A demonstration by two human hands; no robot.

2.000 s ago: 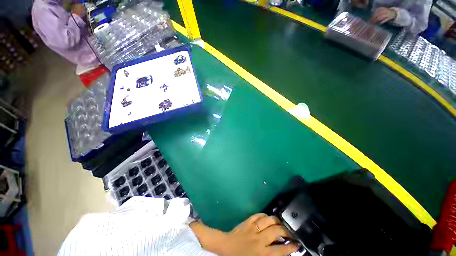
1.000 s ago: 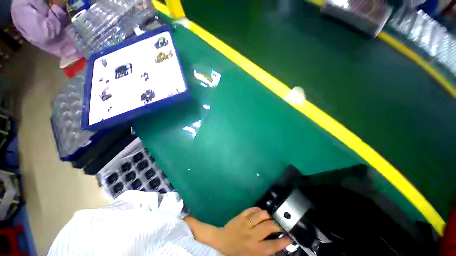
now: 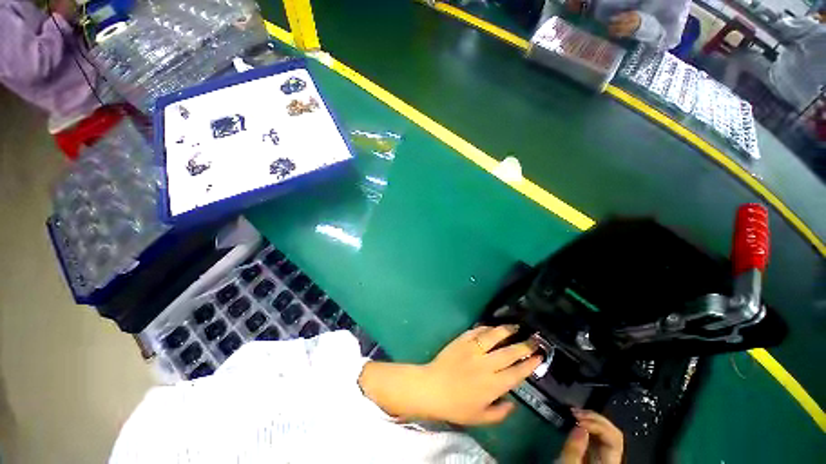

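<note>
The black press fixture [image 3: 625,281] stands on the green bench at the lower right, its red clamp handle [image 3: 751,237] upright at its right. My left hand [image 3: 475,376] lies at the press base, fingertips on a small silver-rimmed workpiece [image 3: 543,355] seated there. The fingers partly cover it. My right hand [image 3: 593,437] is at the bottom edge, partly cut off, thumb and fingertips close together by the front edge of the nest [image 3: 541,403]; whether it pinches a part cannot be told. Tiny pale metal parts [image 3: 645,408] lie on a black tray right of the nest.
A blue-framed sample sheet [image 3: 254,136] lies over stacked trays [image 3: 109,213] at the left. A pocketed tray of dark units [image 3: 240,308] is beside my left sleeve. Other people work across the bench and at upper left. A clear sheet [image 3: 362,181] lies on the bench.
The press's red handle and linkage have come into full view, and my right hand now shows at the bottom edge. My left hand remains at the press base. The camera view has shifted.
</note>
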